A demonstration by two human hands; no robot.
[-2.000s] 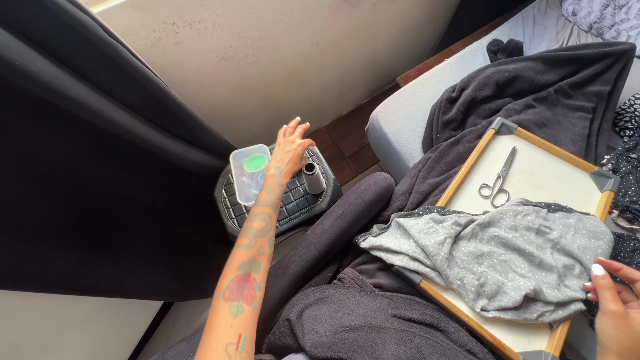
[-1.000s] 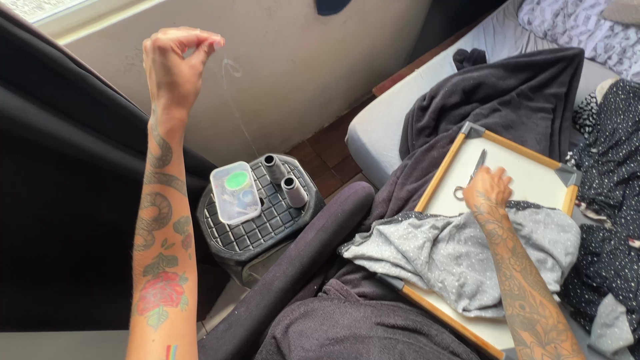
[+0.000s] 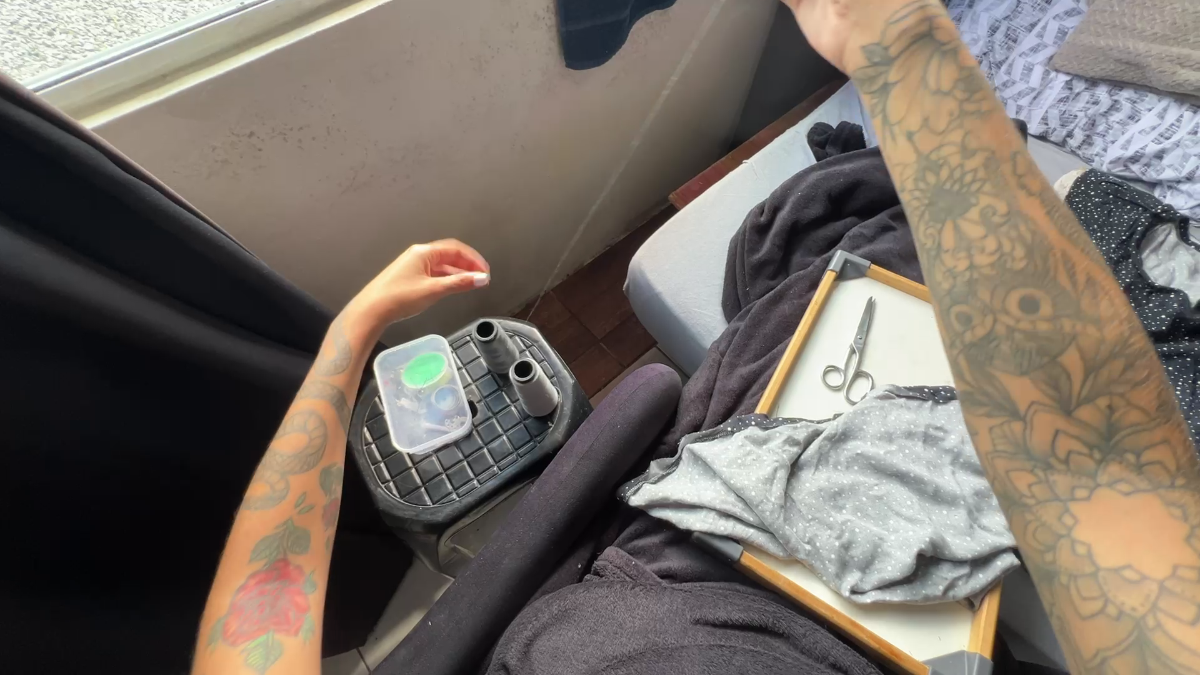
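Note:
My left hand is raised just above the back of a black plastic stool, thumb and fingers curled close together; whether anything is between them I cannot tell. My right hand is cut off by the top edge, its fingers hidden. A pale thread runs from behind two dark thread spools up towards the top edge, left of my right hand. Metal scissors lie on a wood-framed white board. Grey speckled fabric covers the board's middle.
A clear plastic box with a green round item stands on the stool beside the spools. Dark curtain hangs at left, below a window. A bed with a dark blanket is behind the board; dotted black clothing lies at right.
My left hand has come down from high up to just above the stool. My right hand, near the scissors one second ago, has moved up to the top edge; the scissors remain on the board.

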